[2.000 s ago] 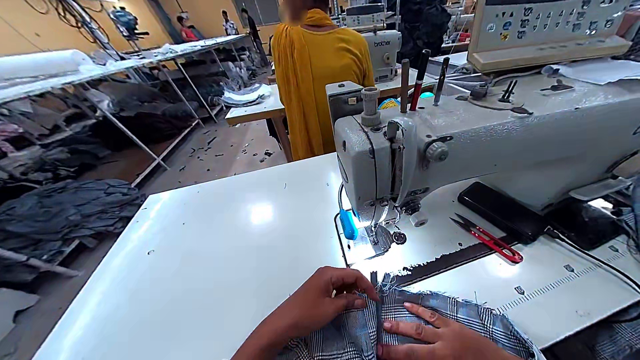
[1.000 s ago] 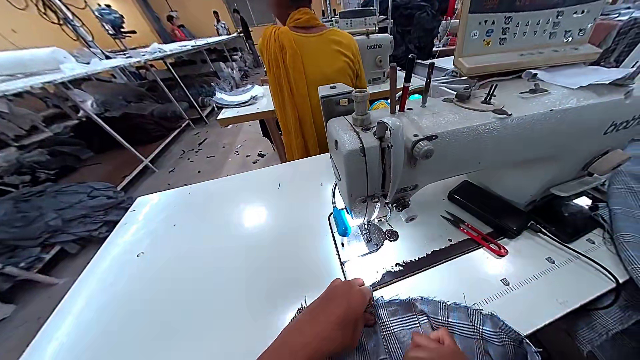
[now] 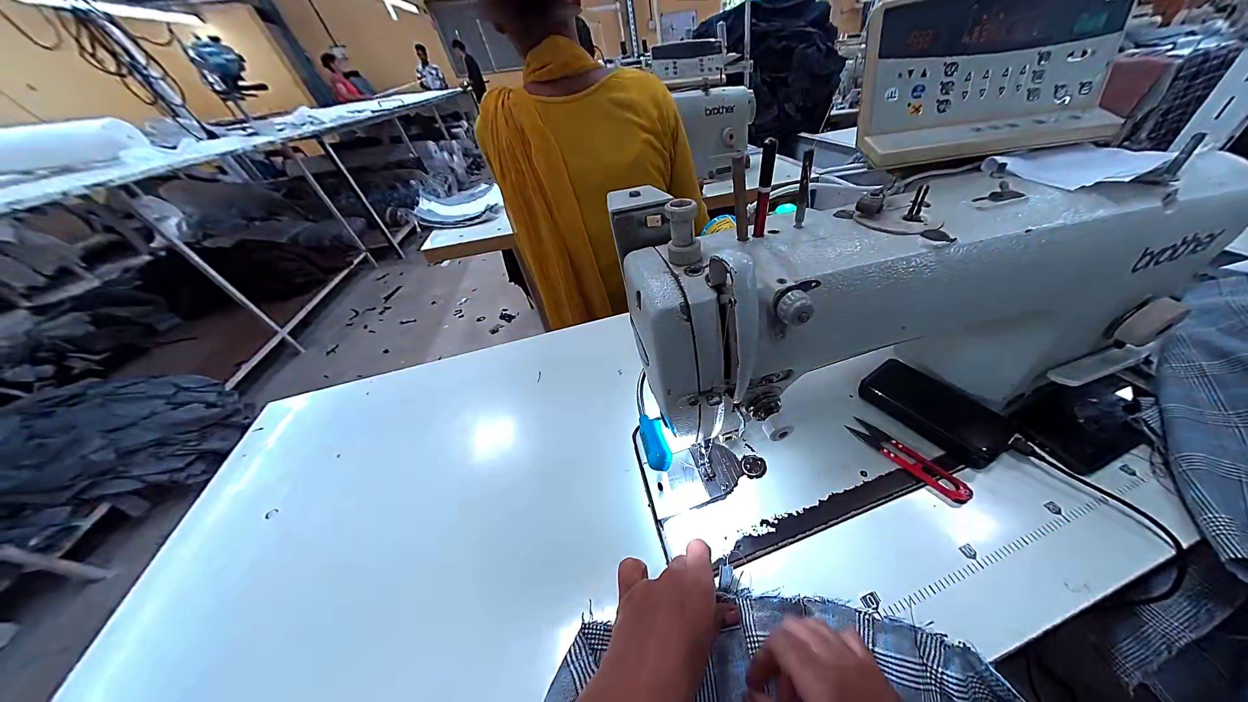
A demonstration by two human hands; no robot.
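Observation:
Grey-blue plaid fabric (image 3: pixel 780 624) with a frayed edge lies at the near side of the table, in front of the sewing machine's needle area. My left hand (image 3: pixel 668 619) grips its upper edge near a seam, fingers bent. To its right, my right hand (image 3: pixel 819 658) rests over the cloth with curled fingers, somewhat blurred; its fingertips are partly hidden. The white Brother sewing machine (image 3: pixel 877 273) stands beyond both hands, its presser foot (image 3: pixel 707 463) lit by a lamp, with a blue piece (image 3: pixel 654 444) beside it. No cloth lies under the foot.
Red-handled thread snips (image 3: pixel 916 466) and a black phone-like device (image 3: pixel 936 409) with a cable lie right of the needle. More plaid fabric (image 3: pixel 1209 409) hangs at the right edge. A person in yellow (image 3: pixel 604 166) is beyond the table. Fabric piles (image 3: pixel 107 439) fill the left shelving.
My right hand has drawn back from lying flat on the fabric and its fingers have curled. My left hand has shifted at the fabric's upper edge.

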